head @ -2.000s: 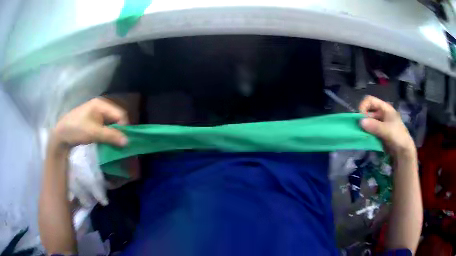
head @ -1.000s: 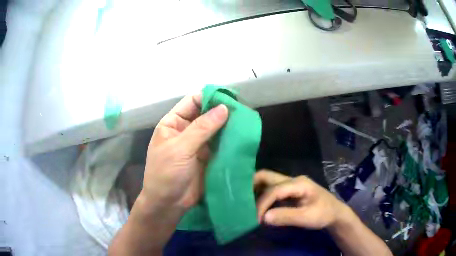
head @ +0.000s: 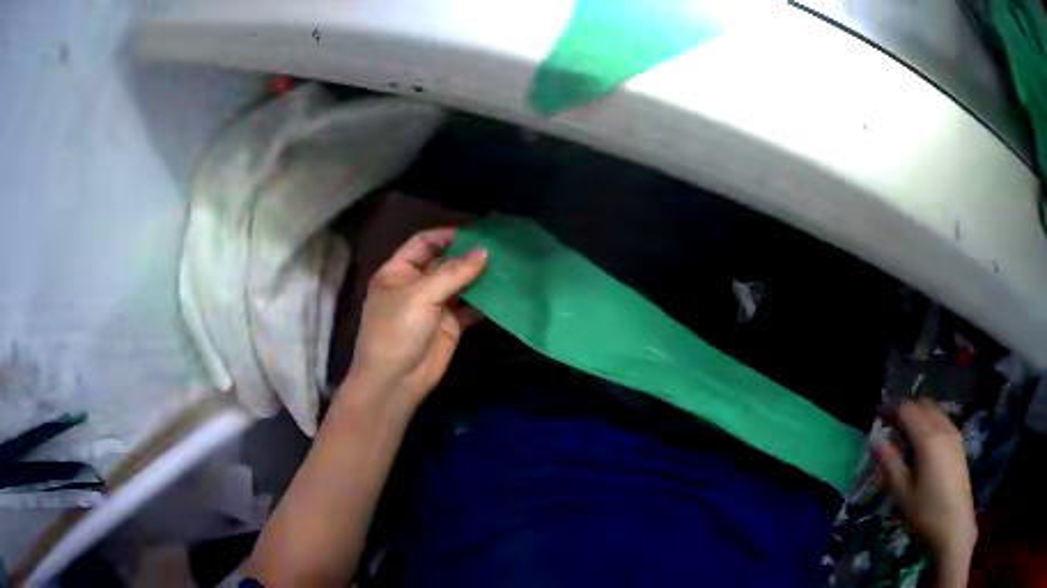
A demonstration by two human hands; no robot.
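A long green fabric strip (head: 643, 345) is stretched slantwise over the lap, below the table edge. My left hand (head: 419, 304) pinches its upper left end between thumb and fingers. My right hand (head: 928, 477) is at the lower right, just beyond the strip's other end and slightly blurred. Its thumb and fingers look apart, and I cannot tell whether they touch the strip. Another green piece (head: 609, 57) lies on the white table (head: 436, 52) and hangs over its rounded edge.
A pale cloth bundle (head: 264, 241) hangs below the table at the left. Dark and white scraps lie at the lower left and lower right. More green cloth (head: 1022, 63) is at the upper right edge.
The strip was hanging folded from my left hand; now it is extended slantwise. My right hand has moved away to the right. The view has shifted.
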